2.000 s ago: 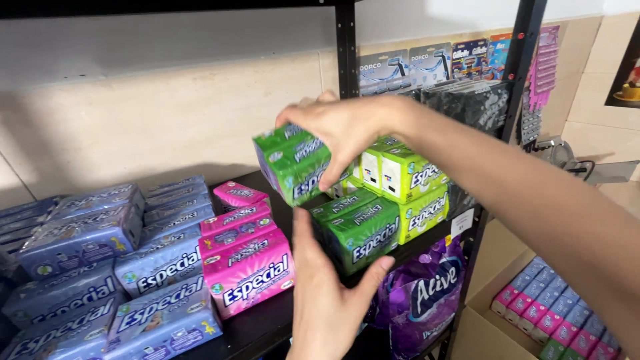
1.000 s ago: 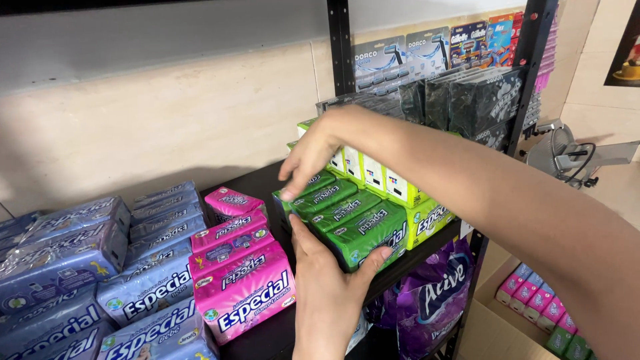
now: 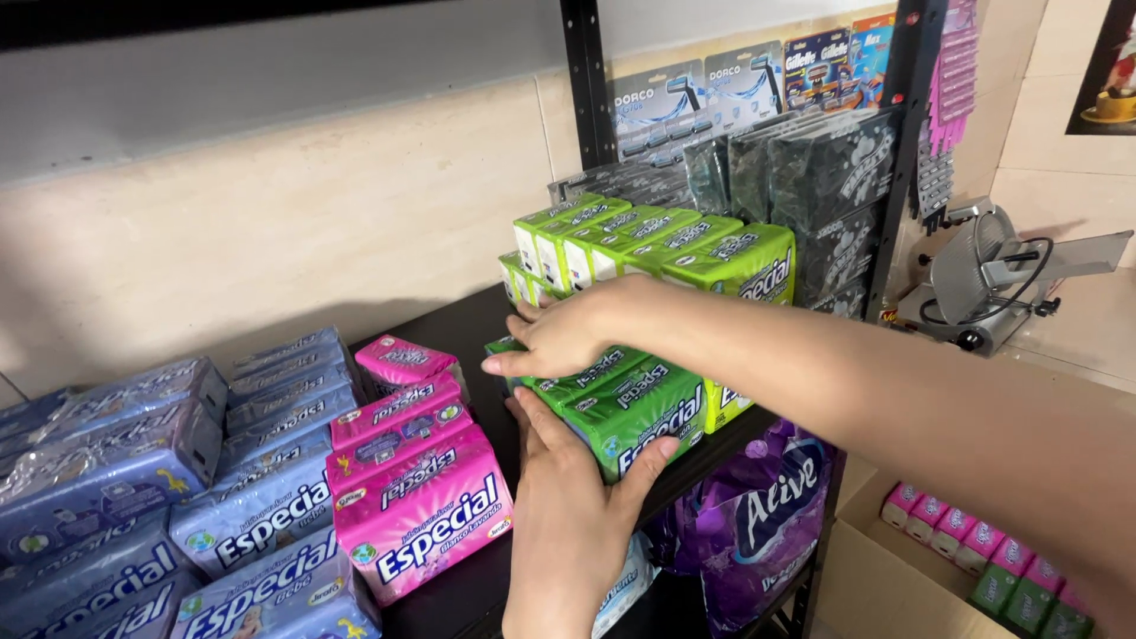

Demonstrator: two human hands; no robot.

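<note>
Several green soap packs lie in a row on the black metal shelf. My left hand rests against their front left side, its thumb on the front face of the nearest pack and its fingers along the row's left ends. Over the back of the row reaches my right hand, palm down, its fingers bent at the left ends and hiding part of the packs. Lime-green soap packs are stacked right behind. Pink soap packs stand to the left, apart from the green row.
Blue soap packs fill the shelf's left part. Dark soap packs and carded razors stand at the back right, near a shelf upright. Below are a purple detergent bag and a cardboard box of soaps. A slicer stands beyond.
Two seconds ago my right hand held green packs above the row; they now lie on the shelf and that hand rests over the row. My left hand stays at the row's front left.
</note>
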